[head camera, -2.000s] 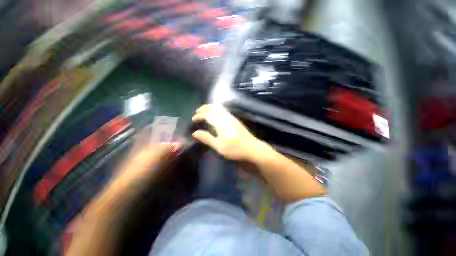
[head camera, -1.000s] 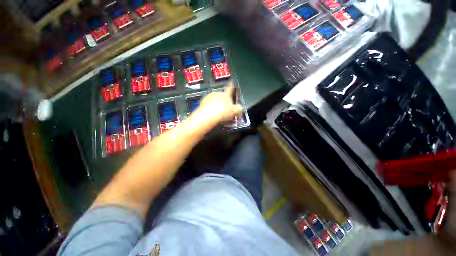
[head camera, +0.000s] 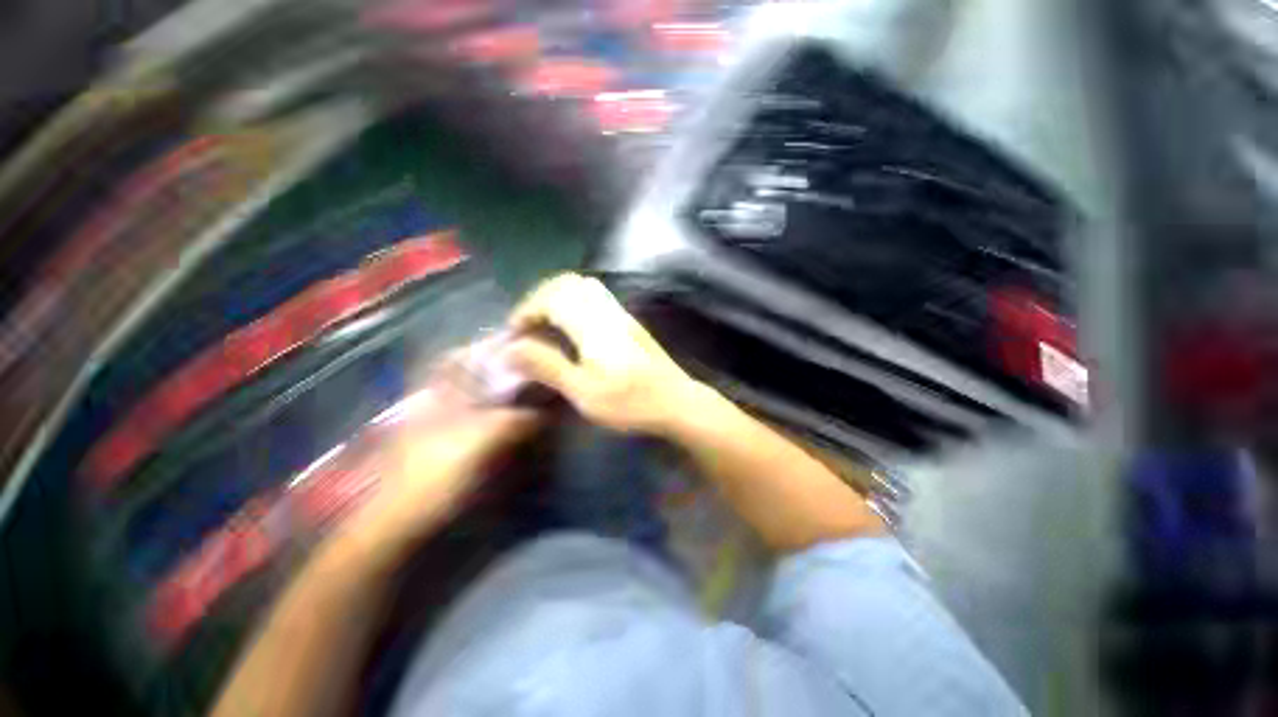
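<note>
The frame is strongly blurred. My left hand and my right hand meet at the near right end of the clear tray of keypad phones. The phones show as smeared red and blue bands in two rows. My right hand's fingers are bent down towards my left fingertips. A small pale patch shows between the hands; what it is, and whether either hand grips something, I cannot tell.
A black tray stack stands at the right, with red back covers and a white patch at its far right end. More phones lie at the back. A tan ledge runs behind the green bench.
The view has swung right and blurred. My right hand has come from the black trays at the right to meet my left hand at the phone tray's right end.
</note>
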